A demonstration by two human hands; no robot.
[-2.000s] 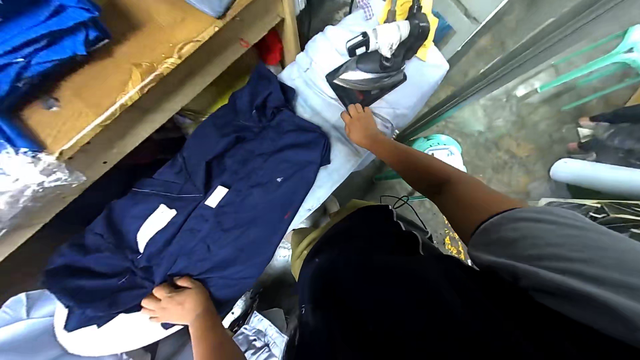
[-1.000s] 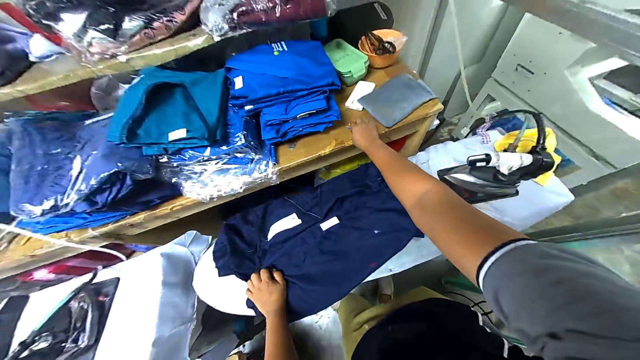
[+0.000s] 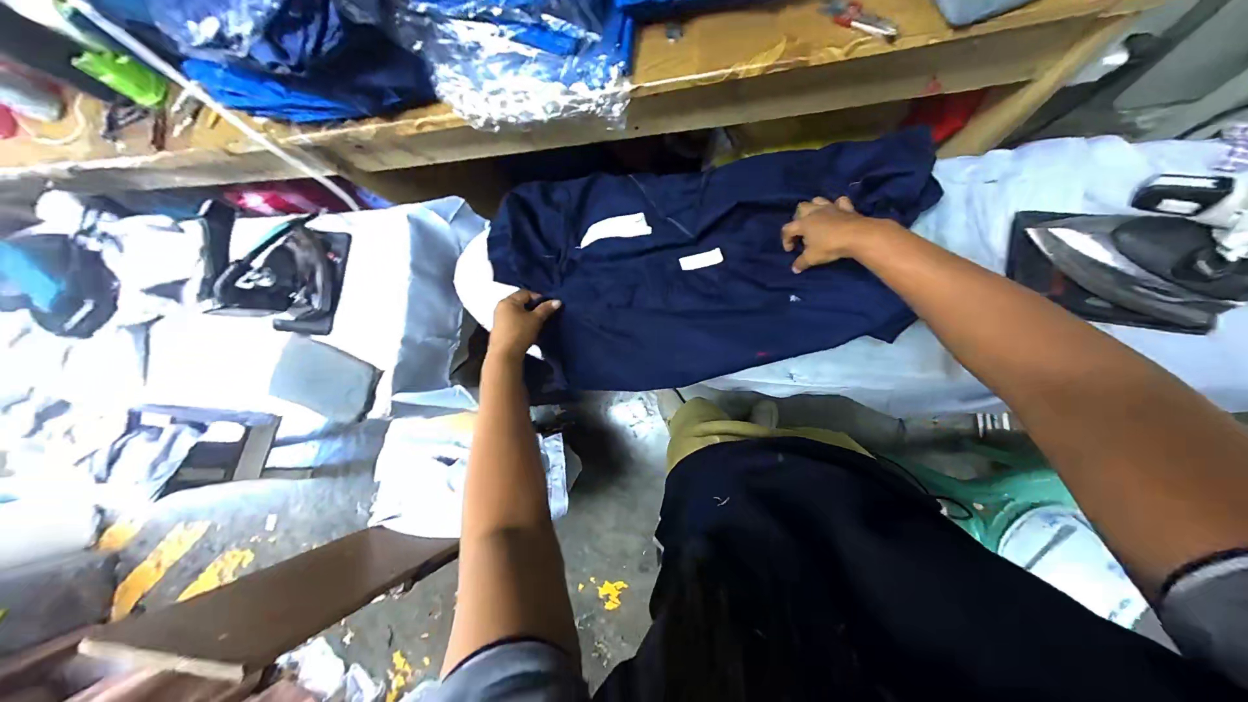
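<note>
A navy blue cloth garment (image 3: 673,302) with two white patches lies spread over a padded ironing board covered in pale cloth (image 3: 975,361). At the garment's left edge, my left hand (image 3: 522,317) pinches the fabric between thumb and fingers, above the white end of the board. My right hand (image 3: 824,234) rests on the garment's right part with its fingers bent and spread; whether it grips any cloth I cannot tell. To the right, an electric iron (image 3: 1141,258) lies on a dark rest on the board.
A wooden shelf (image 3: 780,93) runs behind the board, bearing blue garments in clear plastic (image 3: 526,58) and a small red-handled tool (image 3: 863,19). At left, a second iron (image 3: 283,273) stands on a white-covered surface. A brown wooden bench (image 3: 322,585) and a green stool (image 3: 1014,497) are below.
My right hand has come from the shelf edge by the grey cloth onto the garment. My left hand is now at the garment's left edge, pinching it. The view has shifted.
</note>
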